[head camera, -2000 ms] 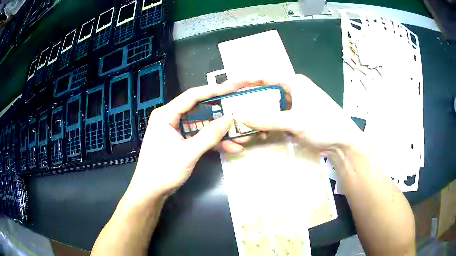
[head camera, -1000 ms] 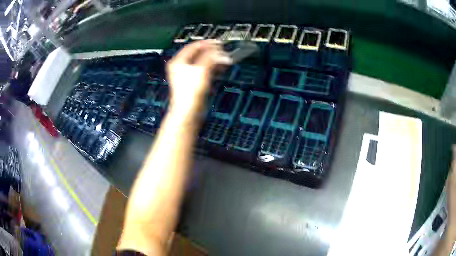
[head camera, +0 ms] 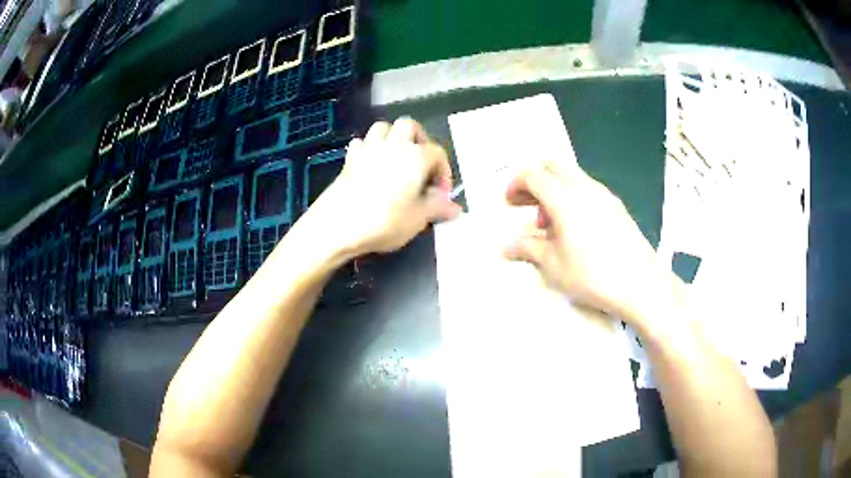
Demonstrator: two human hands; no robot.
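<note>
The long white adhesive sheets (head camera: 509,355) lie in front of me, overlapping. My left hand (head camera: 401,187) is at their upper left edge, fingers curled and thumb tip pinching a thin white edge; the pinched part is mostly hidden. My right hand (head camera: 569,233) is over the sheets, thumb and index finger apart, with nothing visible between them. The glossy black blister tray (head camera: 140,313) at left holds rows of dark blue-teal phone housings (head camera: 224,233). The back row has pale window frames (head camera: 249,59), as does one sideways housing (head camera: 118,192).
White spent sheets (head camera: 737,233) full of holes lie at right, with small tan scraps (head camera: 690,149) on top. Another dark tray of housings (head camera: 42,308) is at far left. A pale metal rail (head camera: 485,75) and green strip (head camera: 467,33) run along the back. Brown cardboard shows at lower right.
The housing held in both hands two seconds ago is out of them. My left hand has come back from over the tray to the sheets. The view has swung left and back right.
</note>
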